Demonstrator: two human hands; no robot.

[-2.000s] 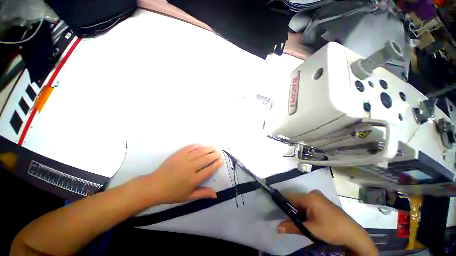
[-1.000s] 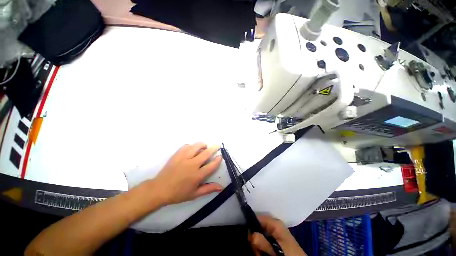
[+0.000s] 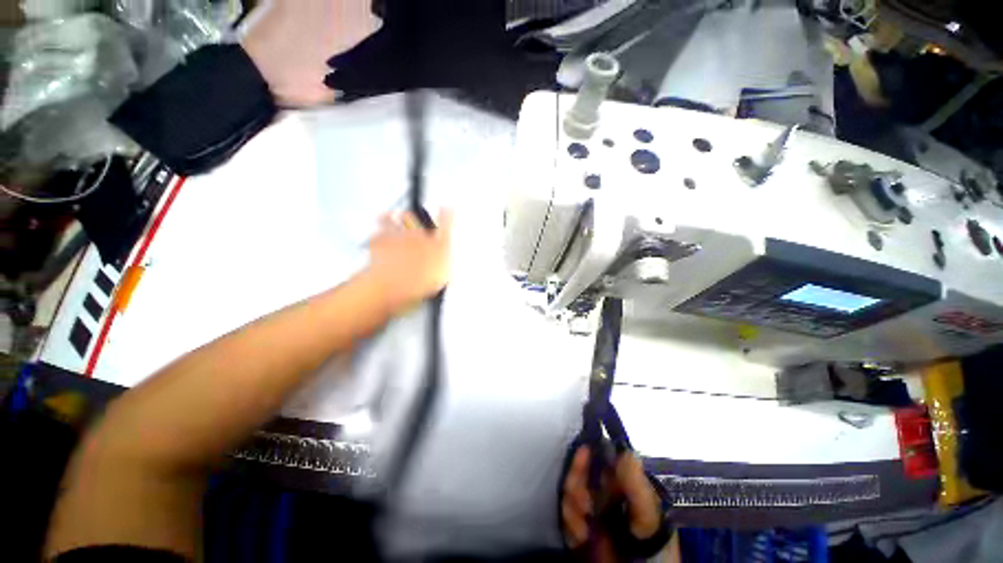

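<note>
The pale fabric panel (image 3: pixel 495 440) is blurred and stretches from the back of the table down over the front edge. A long black strip (image 3: pixel 438 363) runs along it. My left hand (image 3: pixel 412 258) is blurred on the panel, left of the machine head, with its fingers closed on the fabric by the strip. My right hand (image 3: pixel 616 500) grips the black handles of the scissors (image 3: pixel 603 374) at the table's front edge, right of the panel. The blades point away from me, and their tips are hidden near the machine head.
The white sewing machine (image 3: pixel 704 209) with a lit screen (image 3: pixel 830 298) stands on the right. Black cut pieces (image 3: pixel 198 110) and clear plastic bags lie back left. Black and pink fabric is behind the table. A blue crate (image 3: pixel 759 544) is below the front edge.
My left hand has moved back with the panel, which now lies lengthwise away from me. The scissors have left the threads and moved right with my right hand. The view has shifted.
</note>
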